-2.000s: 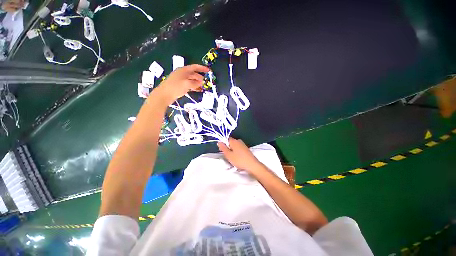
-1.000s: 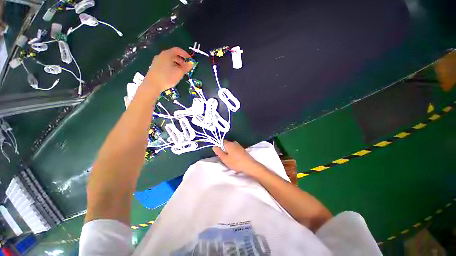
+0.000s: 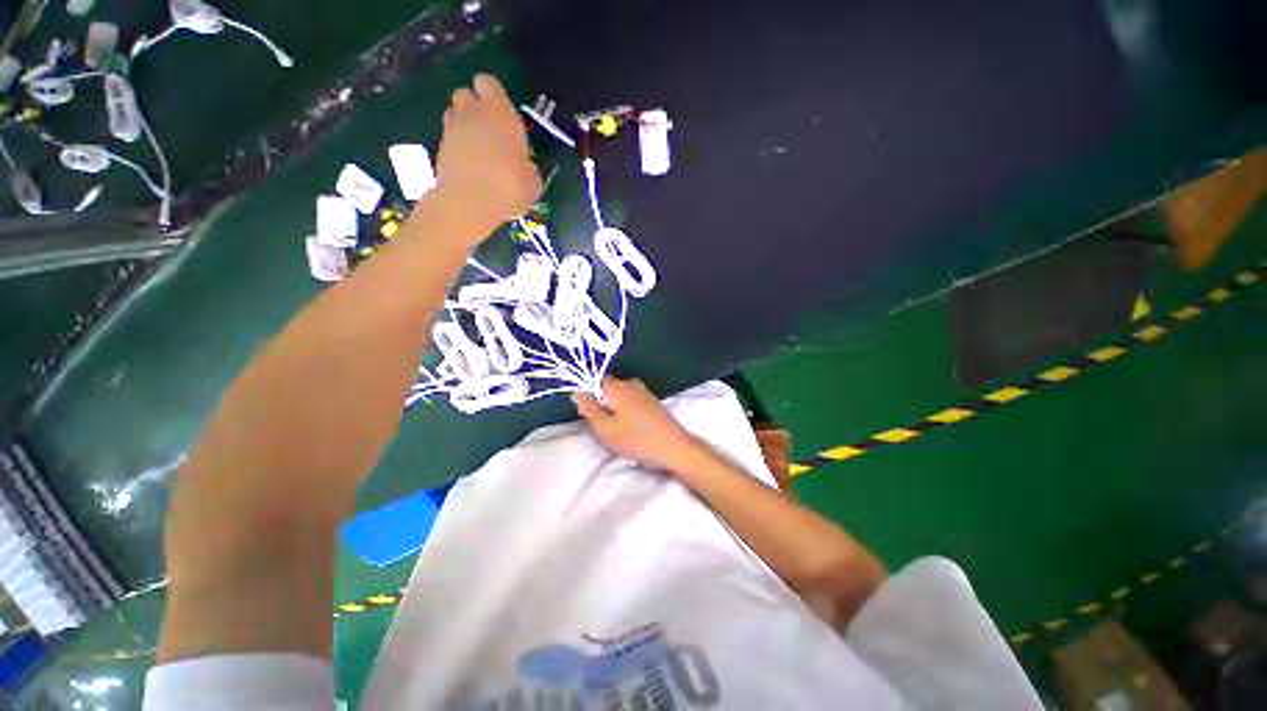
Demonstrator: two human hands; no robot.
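My right hand [image 3: 634, 421] is closed on the gathered cord ends of a bundle of units at the bench's front edge. Several white coiled cables [image 3: 498, 342] fan out from it over the green bench. A separate coil [image 3: 624, 263] leads up to a small board [image 3: 607, 125] with yellow parts, beside a white adapter housing [image 3: 655, 143] on the black mat's edge. More white housings [image 3: 336, 220] lie left of my left forearm. My left hand [image 3: 489, 150] is over the boards at the bundle's far end, fingers bent; what they touch is hidden.
The black mat [image 3: 862, 153] covers the bench to the right. More coiled units [image 3: 122, 107] lie on the parallel strip at upper left. A ribbed white stack [image 3: 39, 556] is at the left end. A blue tote [image 3: 392, 528] is below the bench, and yellow-black tape [image 3: 952, 417] marks the floor.
My left hand has moved up and away from me over the boards, and more housings show left of the forearm. My right hand still holds the cord ends. The view has shifted.
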